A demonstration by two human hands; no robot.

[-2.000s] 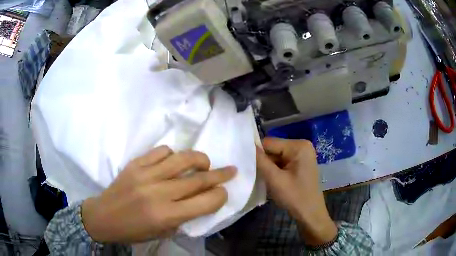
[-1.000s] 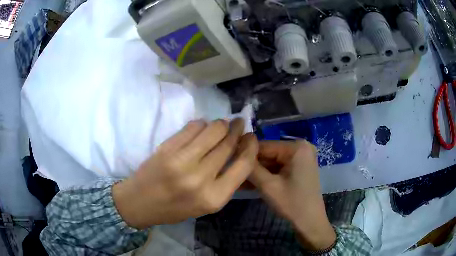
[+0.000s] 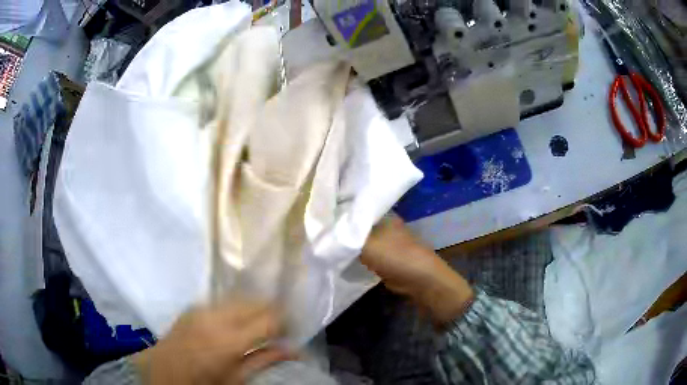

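A large white fabric piece [image 3: 135,188] is spread left of and in front of the overlock machine [image 3: 490,90]. A cream fabric layer [image 3: 282,135] shows in folds at its middle. My left hand [image 3: 218,342] is blurred at the lower left, on the fabric's near edge; its fingertips are not clear. My right hand [image 3: 410,267] holds the fabric at its right side, below the blue plate; its fingers are partly hidden by the cloth. The presser foot area is partly hidden behind the fabric.
A blue plate [image 3: 482,173] with white lint lies below the machine front. Red-handled scissors [image 3: 639,109] lie on the table at the right. White cut pieces [image 3: 595,278] lie at the lower right. The table's wooden edge [image 3: 512,234] runs above the checked lap.
The fabric has been pulled about and opened, so the cream layer now shows. My left hand has moved down and left, away from the needle area. My right hand is slightly lower.
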